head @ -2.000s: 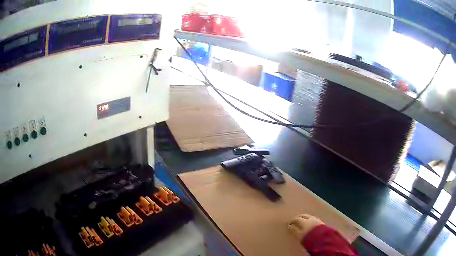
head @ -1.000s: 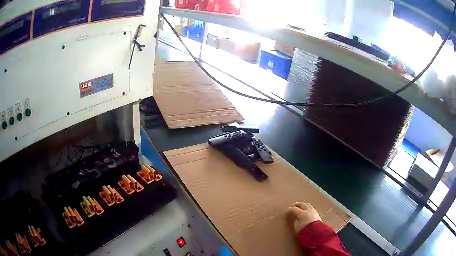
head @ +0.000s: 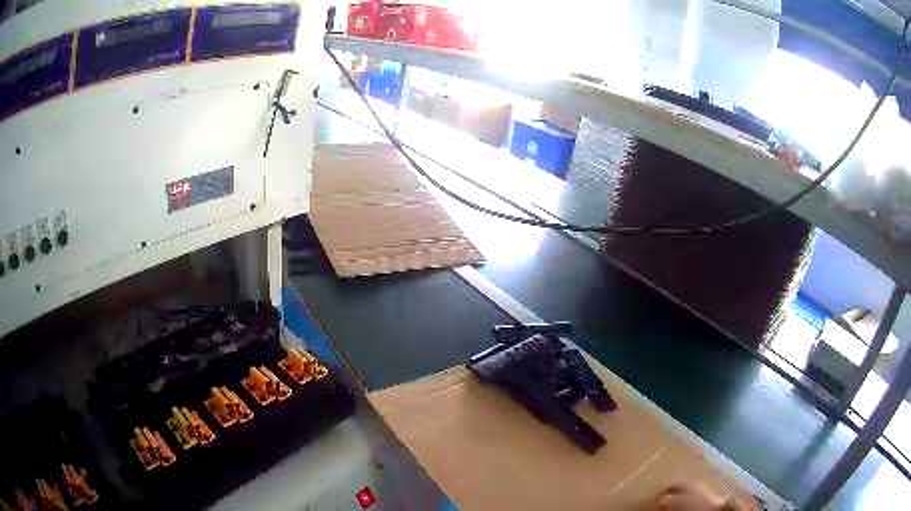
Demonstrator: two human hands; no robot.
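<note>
Several black units (head: pixel 549 384) lie in a loose pile at the far end of the near cardboard sheet (head: pixel 450 429), some overlapping and one reaching past the sheet's far edge. My right hand (head: pixel 704 497) is at the bottom edge, over the sheet's near right part, cut off and blurred; its fingers and any grip are unclear. My left hand is out of the picture. The test fixture (head: pixel 290 417) at left has five orange clamps (head: pixel 229 404) along its front, with no black unit visible in them.
The white test machine (head: pixel 130 180) overhangs the fixtures. A second fixture (head: pixel 35 439) is cut off at far left. Another cardboard sheet (head: pixel 390 215) lies behind on the dark green bench (head: pixel 400 319). A black cable (head: pixel 469 205) hangs across the view. A red-lit switch (head: pixel 366 497) is at the bottom.
The near cardboard sheet and its units have slid towards me, exposing more green bench between the sheets. My right hand has moved down and right to the frame's edge.
</note>
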